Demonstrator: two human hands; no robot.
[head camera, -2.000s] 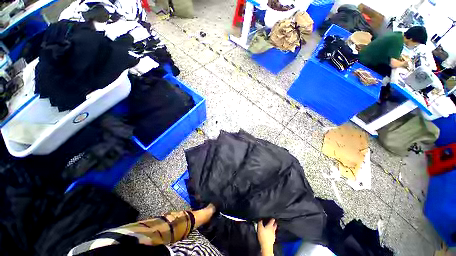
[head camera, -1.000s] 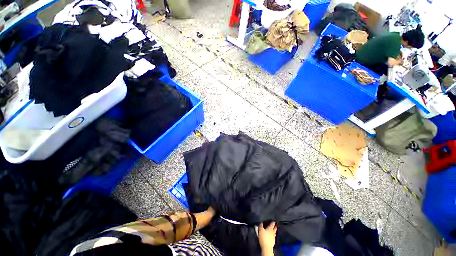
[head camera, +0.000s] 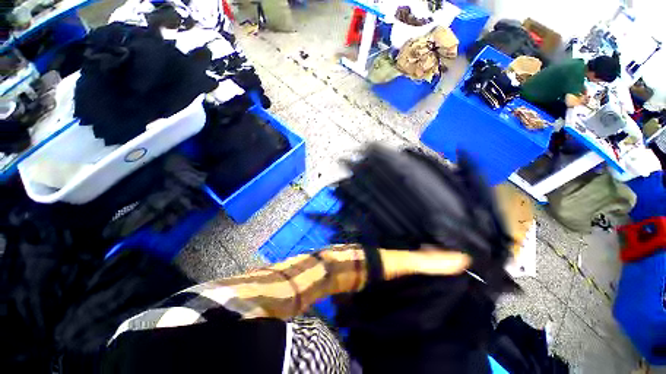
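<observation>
A large black garment bundle is in front of me, blurred, with jagged layered edges fanned out at the top. A bit of pale tie shows at its right, by my left hand. My left hand reaches across the bundle's middle and lies against it at the tie; its fingers are blurred, partly sunk in the cloth. My right hand is not visible. A blue crate shows beneath and left of the bundle.
A white tub heaped with black cloth and a blue crate of black cloth stand at left. Brown cloth lies on the floor behind the bundle. A person in green sits at a machine, upper right, beside a large blue bin.
The black bundle has moved up and right, uncovering more of the blue crate. My left arm has stretched to the right with it. My right hand has gone out of sight.
</observation>
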